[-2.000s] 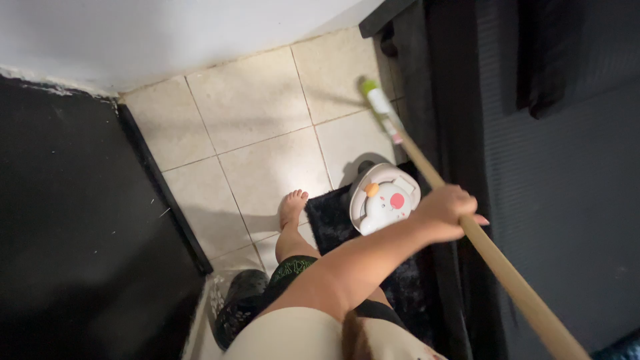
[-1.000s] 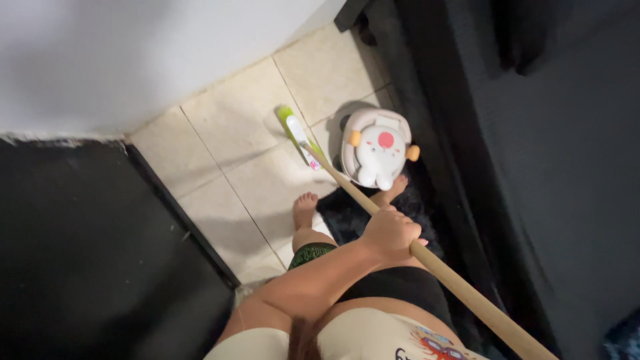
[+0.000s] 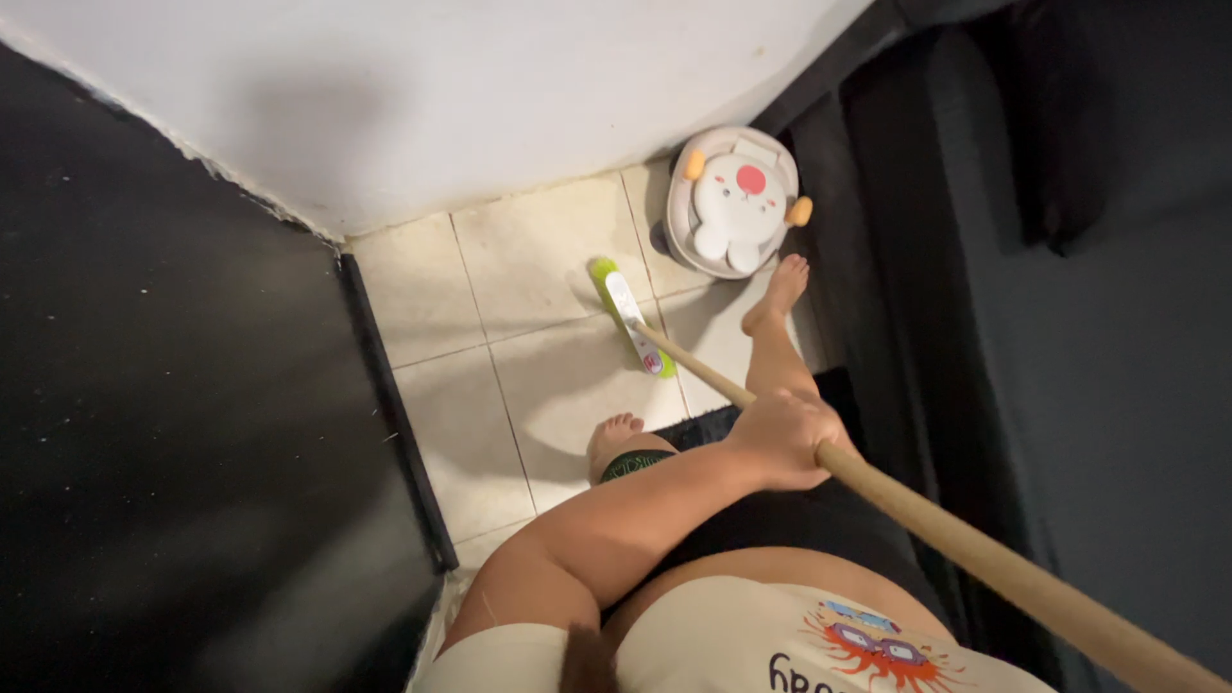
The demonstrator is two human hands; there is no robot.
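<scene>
My left hand (image 3: 789, 438) is closed around the wooden handle of a broom (image 3: 962, 539), at the end of an arm that crosses in front of my body. From the hand the handle runs down to a white broom head with green bristles (image 3: 626, 308) on the floor tiles. The handle's upper part leaves the view at the lower right. My right hand is out of view. A child's potty with a white animal-face lid and orange handles (image 3: 736, 202) stands beyond the broom head, against the wall. My right foot (image 3: 780, 289) is close to the potty's near edge.
A white wall (image 3: 481, 96) bounds the beige tiles at the top. On the left is a black panel (image 3: 192, 385) with a dark edge strip. Dark upholstered furniture (image 3: 1107, 337) lines the right side. Part of a black fluffy mat (image 3: 707, 428) lies between my feet.
The potty has moved away from the black mat to the wall. My right foot has moved forward beside it. The broom head was raised two seconds ago near the furniture and is now on the tiles.
</scene>
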